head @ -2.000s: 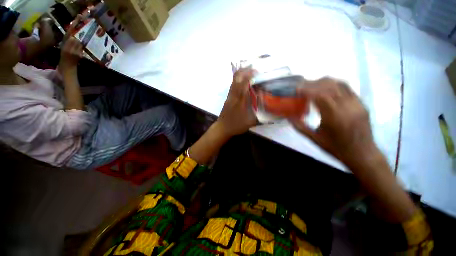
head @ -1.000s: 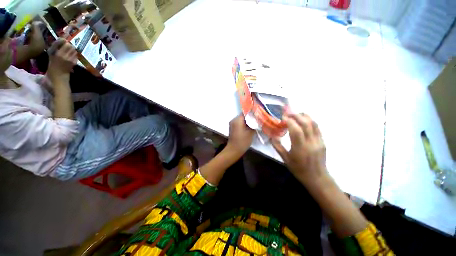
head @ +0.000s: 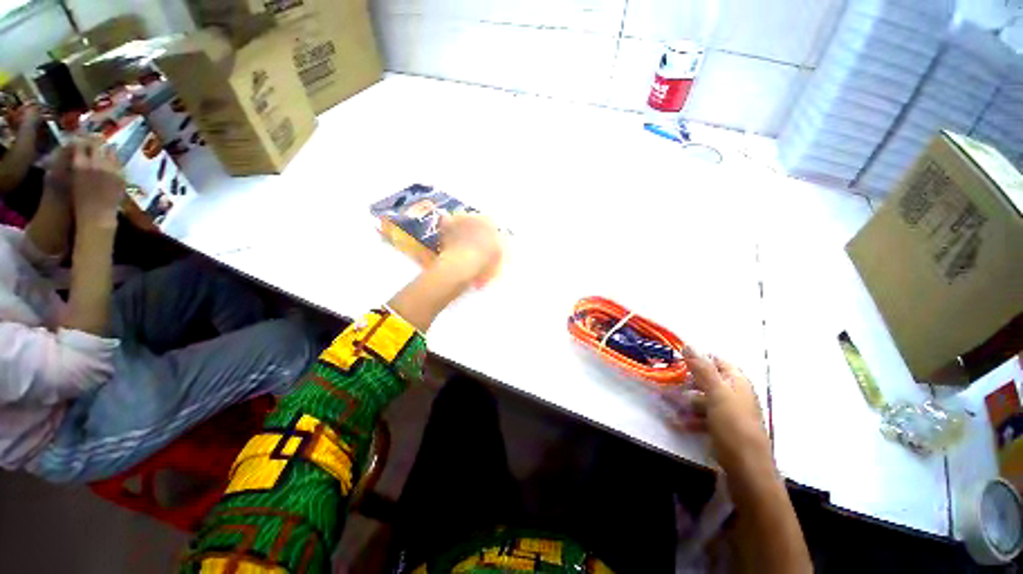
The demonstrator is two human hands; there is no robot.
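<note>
A retail box with a dark printed top and orange side is tilted above or on the white table, left of centre. My left hand is blurred and closed over its right end, hiding that end. A coiled orange cord with a dark middle and a pale band is right of centre, near the front edge. My right hand holds the coil's right end with its fingertips. Shiny clear plastic shows under these fingers; its extent is unclear.
Cartons stand at back left and right. A yellow-green strip, crumpled clear bag and tape roll lie at right. A bottle and white stacks stand behind. Another person sits at left.
The coil and the box, together between my hands before, are now apart. My left hand has moved left and forward with the box; my right hand has moved right with the coil. The view has shifted.
</note>
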